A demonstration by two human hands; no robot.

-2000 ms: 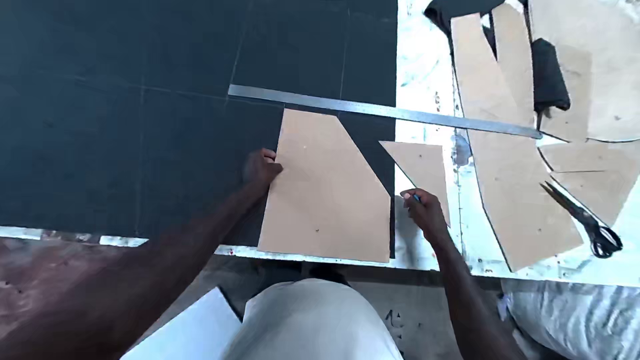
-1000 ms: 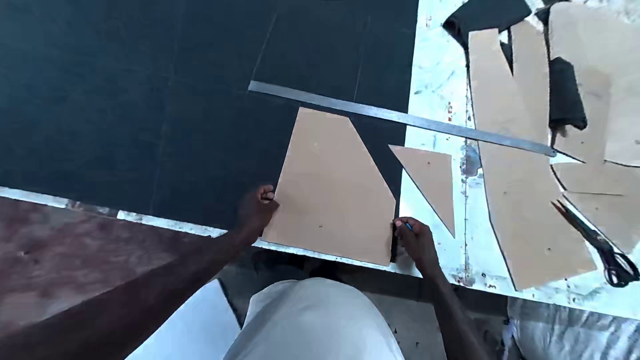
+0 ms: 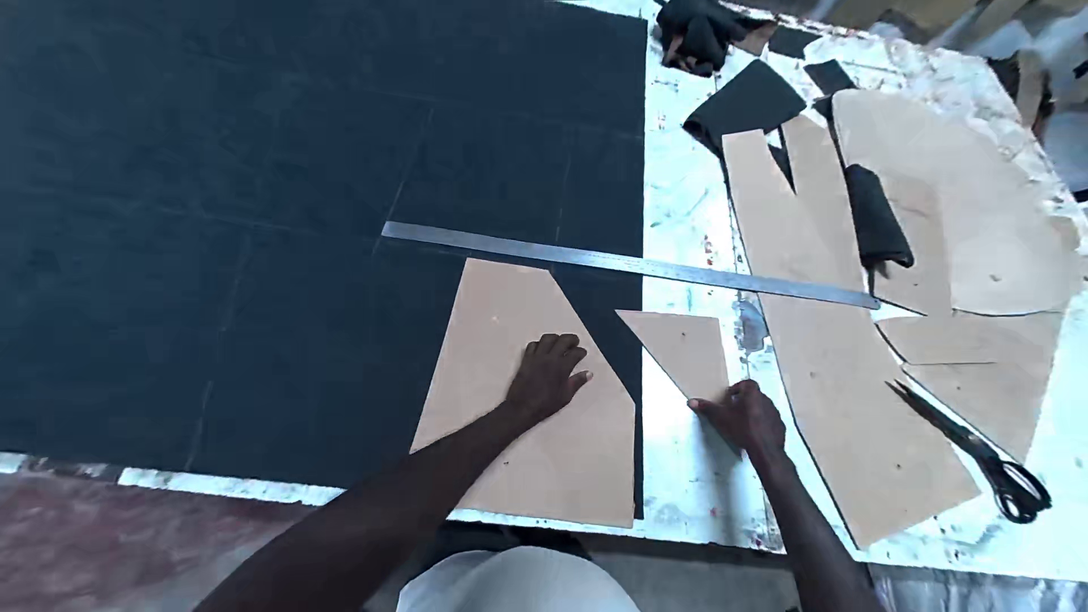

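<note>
My left hand (image 3: 551, 374) presses down on a large cardboard pattern piece (image 3: 501, 327), its fingers slightly spread. That piece lies on dark fabric (image 3: 297, 340) with faint chalk lines, at the table's near edge. To its right, my right hand (image 3: 746, 415) grips the lower part of a smaller, roughly triangular cardboard pattern piece (image 3: 684, 344), thumb on its slanted edge. Any chalk or marker in that hand is hidden. Above both pieces a long metal ruler (image 3: 629, 263) lies across the fabric and the pattern pieces at right.
Several larger cardboard pattern pieces (image 3: 858, 408) cover the white, stained table (image 3: 680, 476) at right. Black-handled scissors (image 3: 977, 450) lie over them, blades pointing up and left. A rolled dark fabric piece (image 3: 875, 217) and dark scraps (image 3: 748, 106) are farther back.
My left hand has moved from the large piece's left edge onto its middle. My right hand has left that piece's right edge and taken hold of the smaller piece.
</note>
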